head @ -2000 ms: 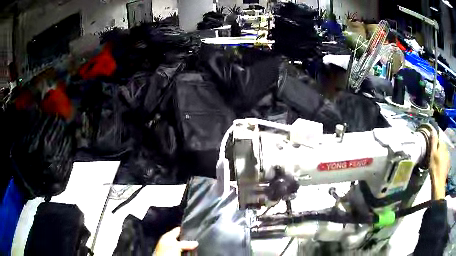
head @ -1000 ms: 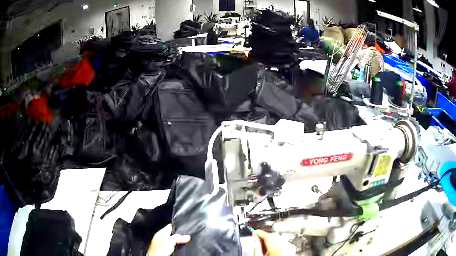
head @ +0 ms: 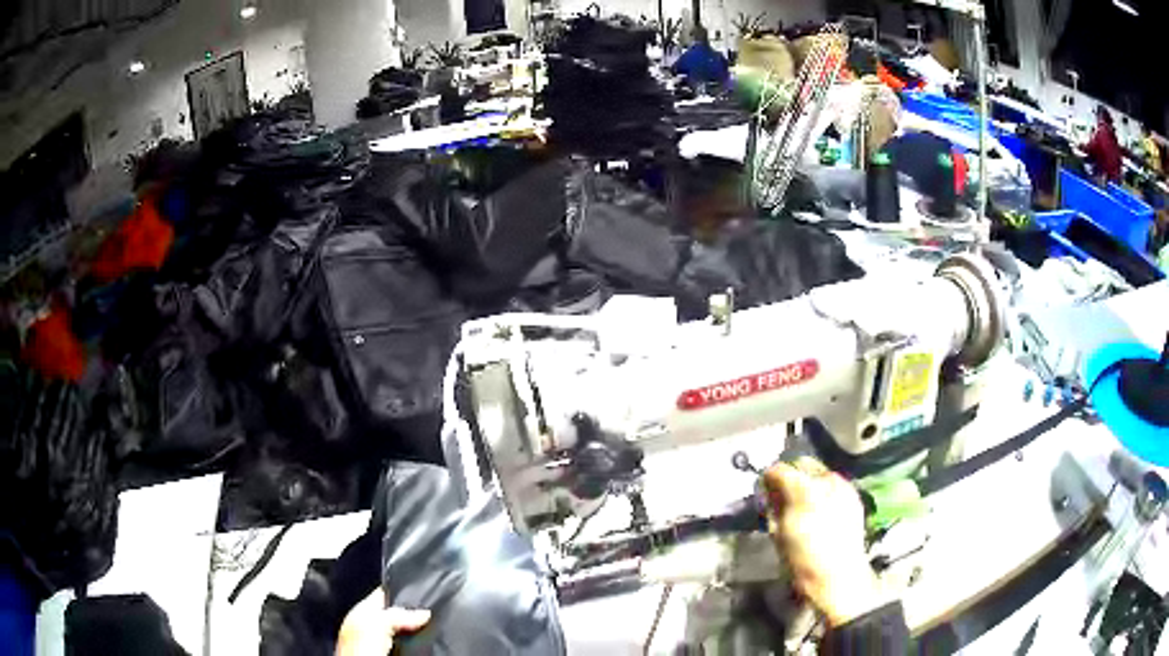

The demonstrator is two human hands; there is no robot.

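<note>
The inside-out bag shell, with grey shiny lining, lies left of the needle area of the white sewing machine. My left hand holds its lower left side and is cut off by the bottom edge. My right hand is raised under the machine head, its fingers at the black binding tape beside the green clip. Whether the fingers grip the tape is unclear. The presser foot and the bag edge there are blurred.
A heap of black bags stands behind the machine. A dark folded piece lies at the lower left. A blue tape reel is at the right, with thread cones and blue crates behind. Another person is far right.
My right hand moved from the handwheel to the needle area, then rightward and up to the tape. My left hand still holds the bag shell. The view has turned right.
</note>
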